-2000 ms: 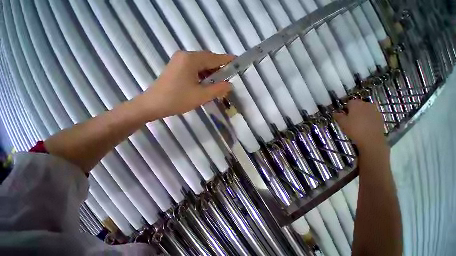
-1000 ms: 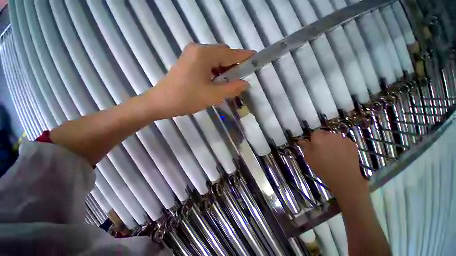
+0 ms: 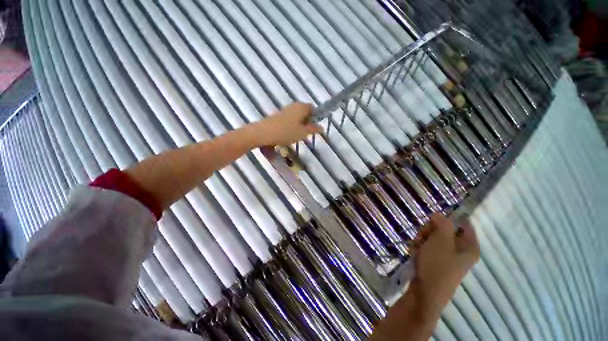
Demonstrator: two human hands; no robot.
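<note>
A long wire tray with a flat grey metal rim (image 3: 347, 248) lies over the tubes, its thin wires crossing above them. My left hand (image 3: 291, 125) grips the tray's far rim near its left corner. My right hand (image 3: 441, 250) is closed on the near rim at the lower right; its fingertips are partly hidden. Under the tray, shiny metal tubes (image 3: 363, 212) meet white sleeves (image 3: 343, 143) at a row of small dark-shiny fittings (image 3: 393, 162).
More white-sleeved tubes (image 3: 167, 80) fill the left and back. Bare polished tubes (image 3: 313, 283) lie left of the tray. White ribbed material (image 3: 533, 246) spreads at the right. Small tan pieces (image 3: 455, 93) show near the tray's far end. The background at upper right is dark and blurred.
My right hand has moved from the row of fittings down to the near rim. My left hand stays on the far rim. The view has shifted, showing more of the tray's far end.
</note>
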